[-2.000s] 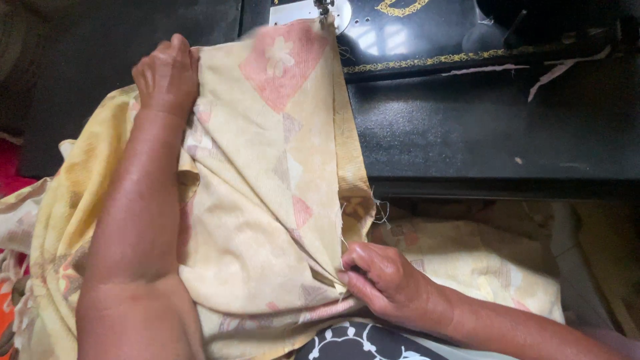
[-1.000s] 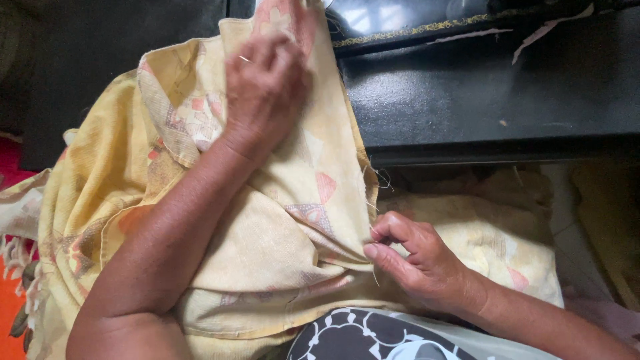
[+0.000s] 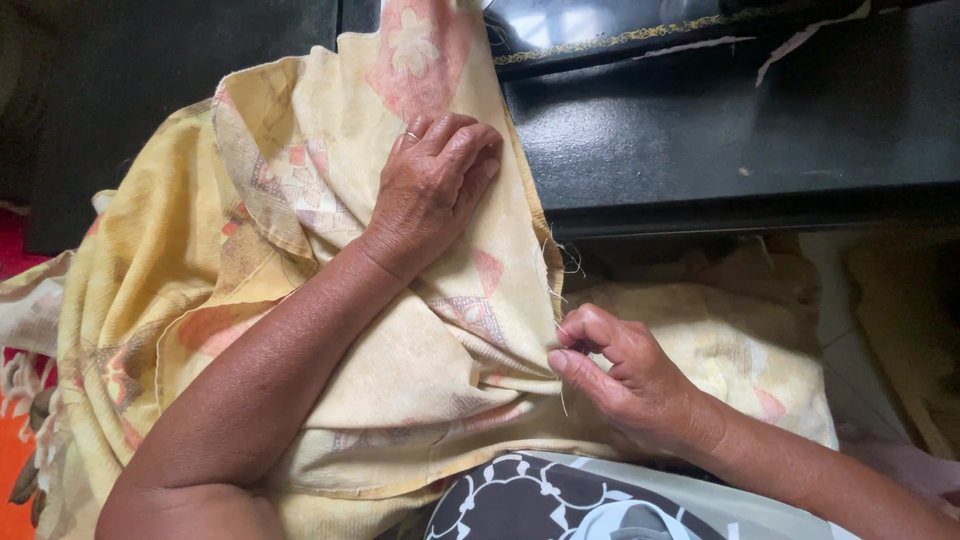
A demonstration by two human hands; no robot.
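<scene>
A large yellow printed cloth [image 3: 405, 367] with pink and grey patches is spread over the black table edge and hangs down toward my lap. My left hand [image 3: 439, 176], a ring on one finger, rests on the cloth below a pink patch with a pale flower; its fingers are bent and their tips are partly hidden. At the frayed right edge of the cloth, my right hand [image 3: 600, 360] pinches the edge between thumb and forefinger. Loose threads [image 3: 574, 259] stick out just above it, and a thread end hangs below the fingertips.
The black sewing machine bed [image 3: 600, 30] with gold trim lies at the top, on a glossy black table [image 3: 720, 157]. Pale cloth scraps [image 3: 806, 37] lie beside it. More yellow cloth [image 3: 712, 330] hangs under the table edge at right. A patterned black-and-white garment [image 3: 510, 499] covers my lap.
My left hand has moved from the cloth's upper left edge to the right and down onto its middle. The cloth's upper left part has folded over. My right hand stays at the right edge.
</scene>
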